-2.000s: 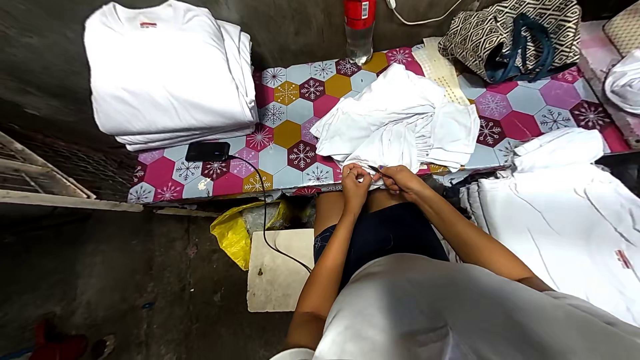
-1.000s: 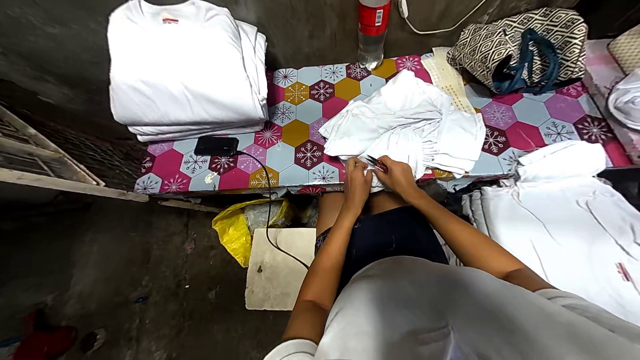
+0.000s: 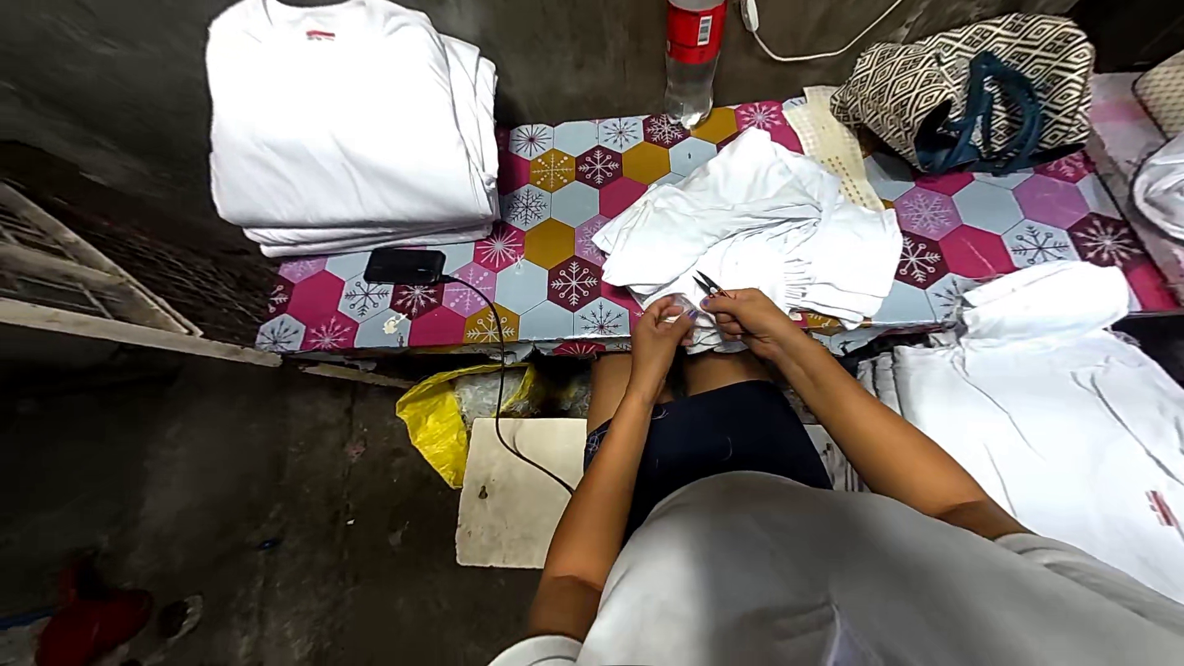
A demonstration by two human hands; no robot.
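Observation:
A bunched white cloth garment (image 3: 740,217) lies on the patterned bench top, its near edge hanging toward my lap. My left hand (image 3: 661,338) pinches the garment's near edge. Just right of it, my right hand (image 3: 747,319) holds small dark thread snips (image 3: 712,285), with the blades pointing up and left over the cloth. Folded white T-shirts (image 3: 351,129) form a stack at the bench's left end. More white shirts (image 3: 1045,398) are piled to the right of my lap.
A plastic bottle with a red label (image 3: 694,55) stands by the wall. A patterned bag (image 3: 971,88) sits at the back right. A black phone (image 3: 404,266) with a cable (image 3: 500,370) lies near the front edge. Below are a yellow plastic bag (image 3: 435,425) and a pale board (image 3: 513,490).
The snips in my right hand now point up and left, with the blades clear of my left hand. The hands are slightly farther apart than one second ago.

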